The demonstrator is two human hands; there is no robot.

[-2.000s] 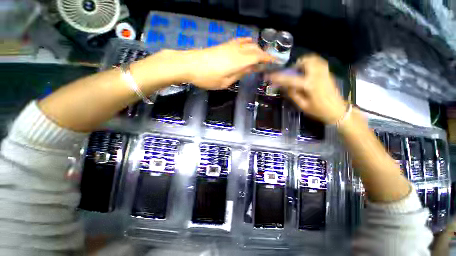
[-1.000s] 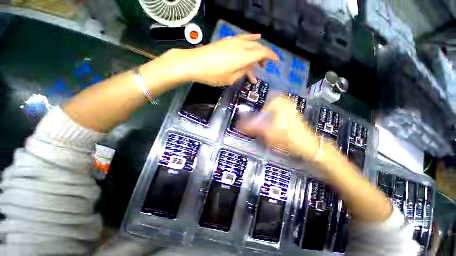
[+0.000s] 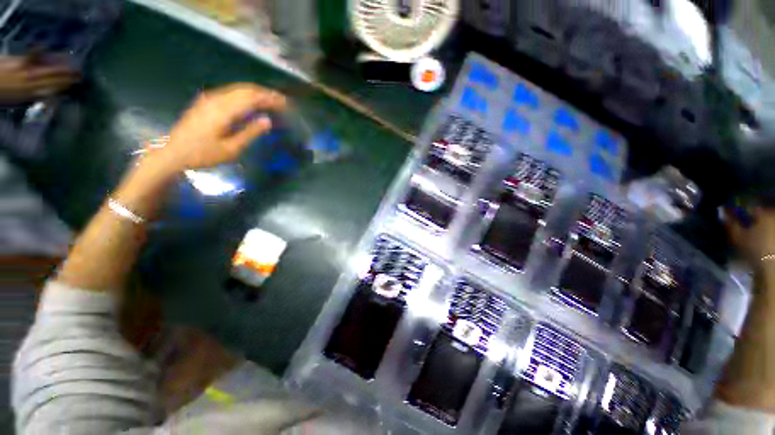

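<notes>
My left hand [image 3: 217, 127] is over the green mat, left of the clear blister tray [image 3: 340, 289], beside loose blue scraps [image 3: 285, 153]. Its fingers are curled and blurred; whether they pinch a scrap cannot be told. My right hand [image 3: 755, 231] is at the right edge, beyond the tray's right side, dark, blurred and partly cut off. The tray holds two rows of keypad phones, one a phone [image 3: 365, 327] at the near left, screens towards me. The film sheet [image 3: 540, 115] with blue prints lies beyond the tray. A white and orange card [image 3: 257, 257] lies on the mat.
A desk fan [image 3: 404, 21] stands at the top, with a round white container [image 3: 427, 75] with an orange-red centre below it. A blurred whitish bottle [image 3: 667, 194] stands behind the tray. Another person's hand [image 3: 34, 78] is at the far left. Wrapped grey parts are behind.
The view has swung left. My left hand has moved off the tray to the blue scraps. My right hand has moved from the phones to beyond the tray's right side.
</notes>
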